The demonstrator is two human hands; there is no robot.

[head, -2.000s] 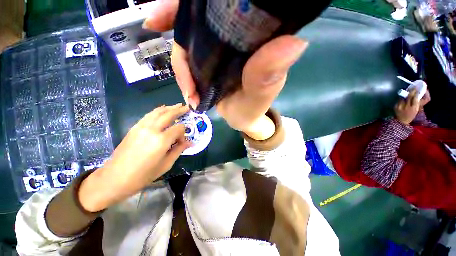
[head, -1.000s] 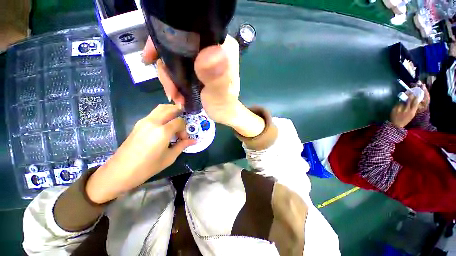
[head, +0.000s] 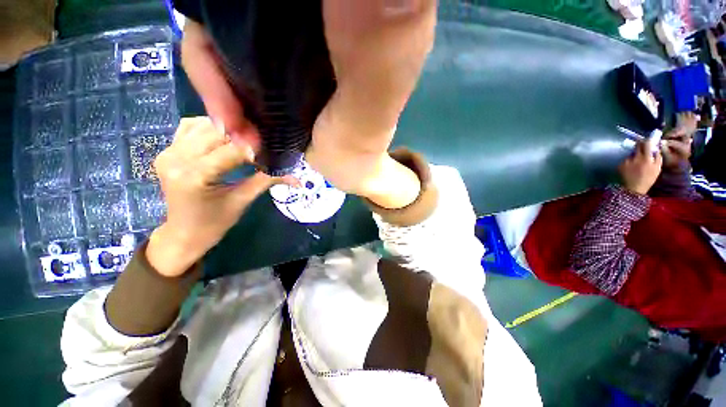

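Observation:
The electric screwdriver (head: 267, 71) is a thick black cylinder, large at the top of the view. My right hand (head: 362, 103) is shut around it. Its lower end is over the upper left part of the round white housing (head: 314, 204), which lies on the bench. Whether the bit touches it is hidden. My left hand (head: 199, 179) is left of the housing, its fingers by the screwdriver's lower end and its thumb tip over the housing's upper left. Whether these fingers pinch anything is unclear. A thin dark wire shows at the housing's left.
A clear compartment tray (head: 99, 163) lies on the left, with tiny screws (head: 145, 155) in one cell and white modules (head: 110, 259) in others. The dark green bench (head: 509, 111) extends right to a black box (head: 637, 95) and a co-worker in red (head: 637, 246).
The screwdriver and my right hand loom larger and cover the white feeder and small round container. My left hand has shifted left and up, uncovering more of the housing. The blue spot no longer shows.

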